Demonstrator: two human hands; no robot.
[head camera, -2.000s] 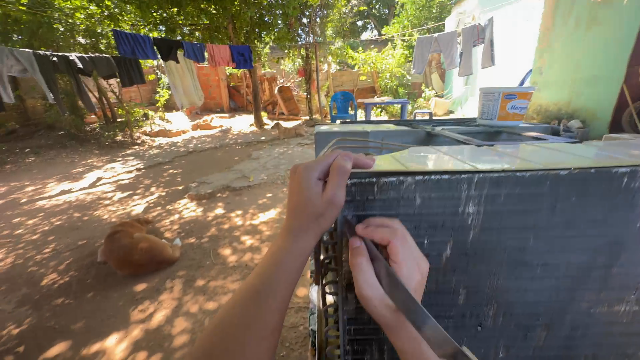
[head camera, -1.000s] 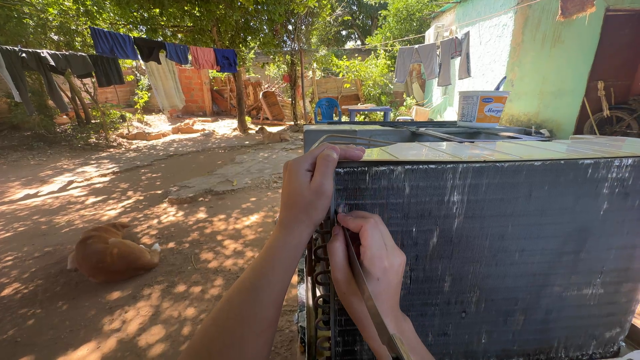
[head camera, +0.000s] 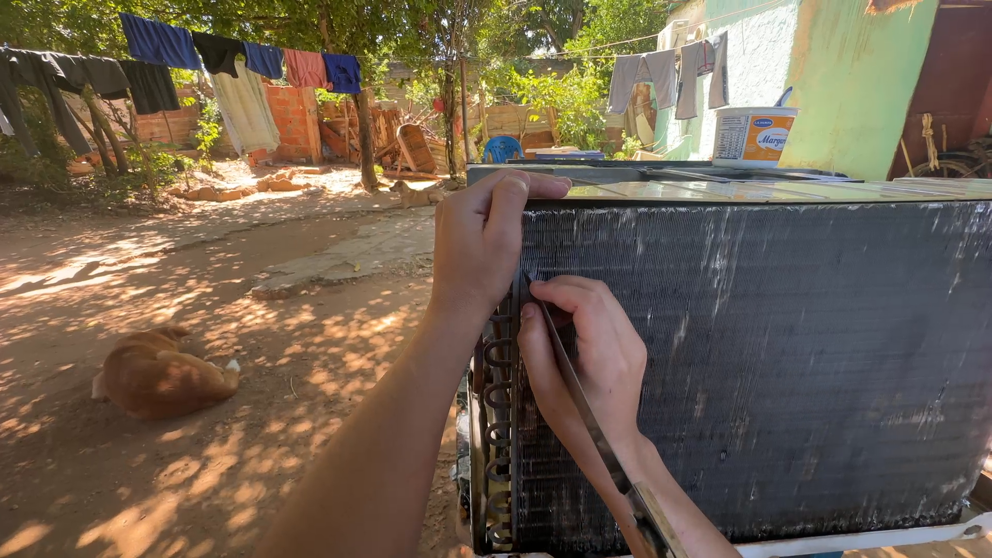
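A black finned condenser coil (head camera: 775, 349) of an air-conditioning unit stands upright before me, its fins bent and pale in patches. Curved metal tubes (head camera: 498, 395) line its left edge. My left hand (head camera: 484, 232) grips the coil's top left corner, fingers over the top edge. Just right of that edge, my right hand (head camera: 593, 349) pinches the blade of a knife (head camera: 585, 403) near its tip. The tip touches the fins close to the left edge, and the riveted handle points down toward my right forearm.
Behind the coil is the unit's top panel (head camera: 697, 190), with a white and orange plastic tub (head camera: 752, 138) beyond it. A brown dog (head camera: 167, 376) lies curled on the dirt at left. Clothes hang on a line (head camera: 535, 57) across the yard; a blue chair (head camera: 504, 149) stands farther back.
My right hand has stayed near the coil's left edge with the knife, while the blade's angle has shifted slightly. My left hand keeps its hold on the corner.
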